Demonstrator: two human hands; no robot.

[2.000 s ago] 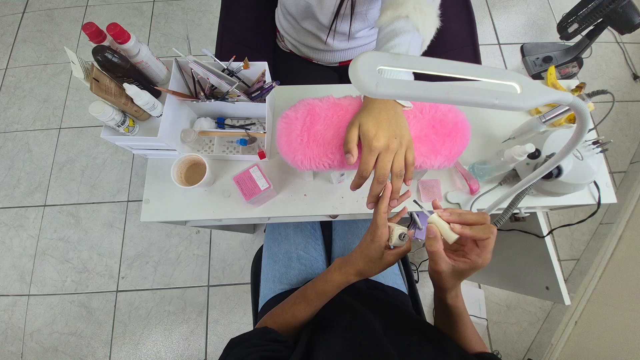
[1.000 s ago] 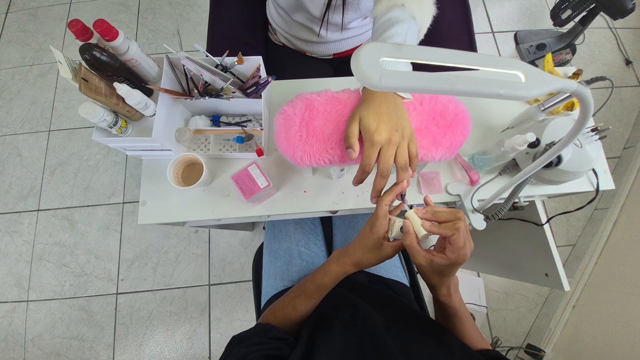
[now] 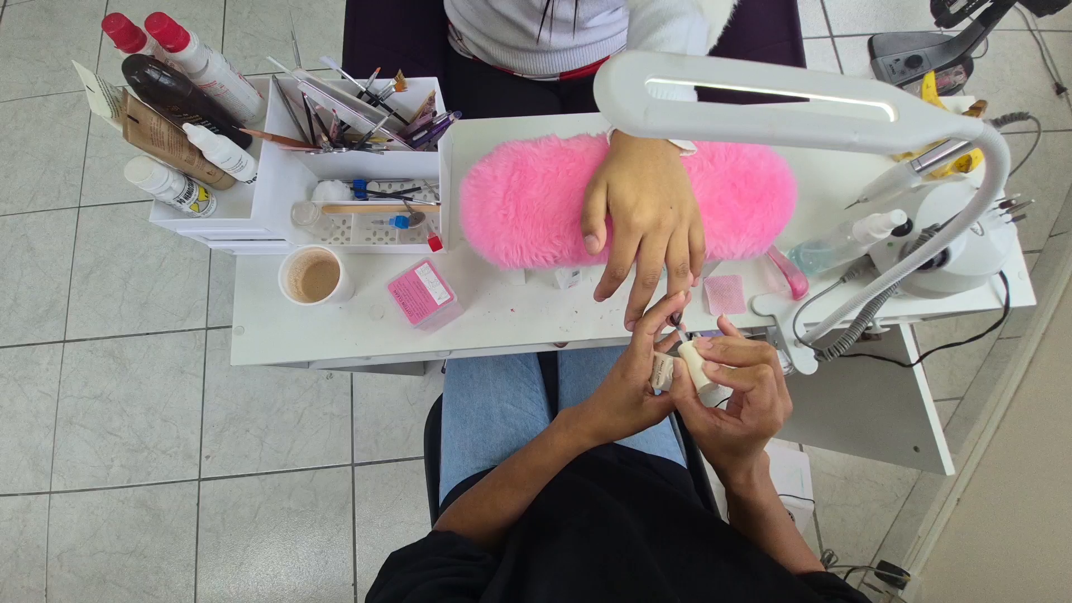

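My left hand (image 3: 641, 377) holds a small cream-coloured bottle (image 3: 662, 371) against its palm, below the other person's fingertips. Between the fingers of my right hand (image 3: 741, 389) is a cream bottle cap (image 3: 695, 367), with a thin brush (image 3: 679, 328) pointing up from it. The brush tip is near my left fingers; whether it touches a nail is too small to tell. The other person's hand (image 3: 649, 209) lies palm down over a pink fluffy hand rest (image 3: 528, 201), its fingers hanging over the table edge and close to my left fingertips.
A white lamp (image 3: 770, 105) arches over the table (image 3: 352, 343). At the left stand a white organizer (image 3: 285, 193) with brushes, bottles, a paper cup (image 3: 315, 276) and a pink box (image 3: 423, 293). At the right are a spray bottle (image 3: 850, 239), a pink-handled brush (image 3: 787, 274), a nail drill (image 3: 909, 176) and cables.
Two seconds ago a purple thing showed between my hands; now it is not seen. My right hand has moved left, bringing the cap and brush close to my left fingers.
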